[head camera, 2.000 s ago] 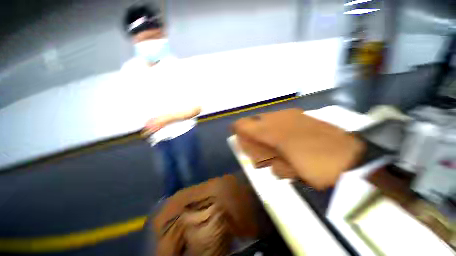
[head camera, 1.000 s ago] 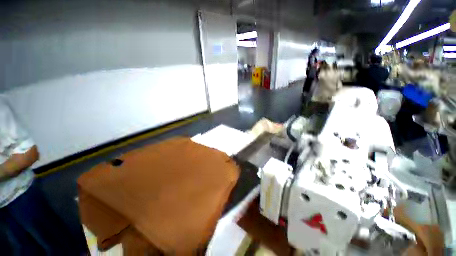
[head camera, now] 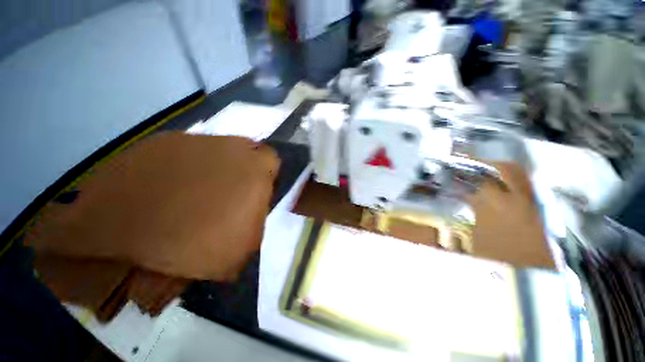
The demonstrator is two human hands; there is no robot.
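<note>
No hand of mine is in view. A brown bag panel lies under the white pattern sewing machine, spreading out to the right of the head. The yellow-brass work clamp stands on it below the needle area. The white template plate with yellow and dark stripes lies in front of the clamp. A stack of brown bag panels lies at the left, its front edge folded or hanging down. The picture is blurred.
Many thin dark-brown edges are fanned at the far right. A white sheet lies behind the left stack. The white table has a black edge strip. A white wall with a yellow floor line runs at the left. Blurred neighbouring stations stand behind.
The view has swung right and down from the aisle to the machine. The person seen at the left is out of view. The clamp and template plate now show fully.
</note>
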